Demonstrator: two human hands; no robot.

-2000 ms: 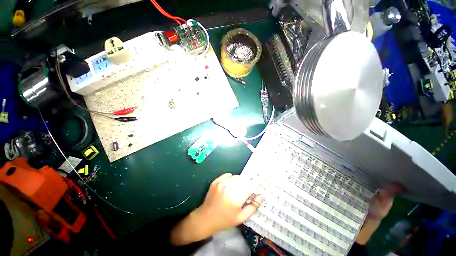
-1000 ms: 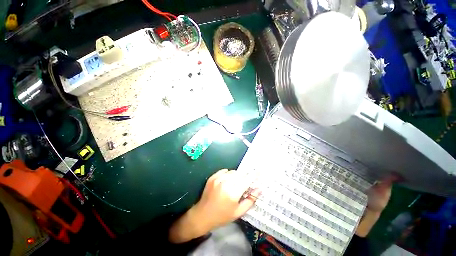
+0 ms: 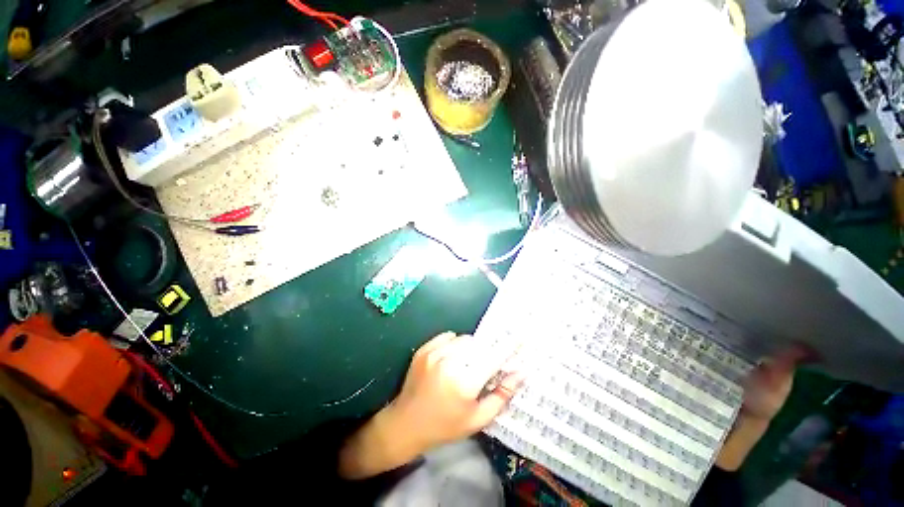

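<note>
A large grey-white component sample box (image 3: 615, 376) is open, with rows of tiny labelled compartments; its lid (image 3: 833, 287) stands raised at the right. My bare left hand (image 3: 436, 396) has its curled fingers on the box's left edge. My right hand (image 3: 765, 396) is at the box's right edge, partly dark and blurred, with the thumb by the lid. A green circuit board (image 3: 394, 289) lies left of the box, its upper end washed out by glare. No tool can be made out in either hand.
The round lamp head (image 3: 674, 129) hangs over the box's upper part. A stained pale board (image 3: 317, 198) carries clip leads (image 3: 236, 215). A power strip (image 3: 223, 124) and wire-wool pot (image 3: 466, 84) stand behind; an orange device (image 3: 84, 386) is far left.
The camera view shifts slightly. Both hands stay at the box's edges, and the right thumb has moved slightly along the lid side. The circuit board stays where it was.
</note>
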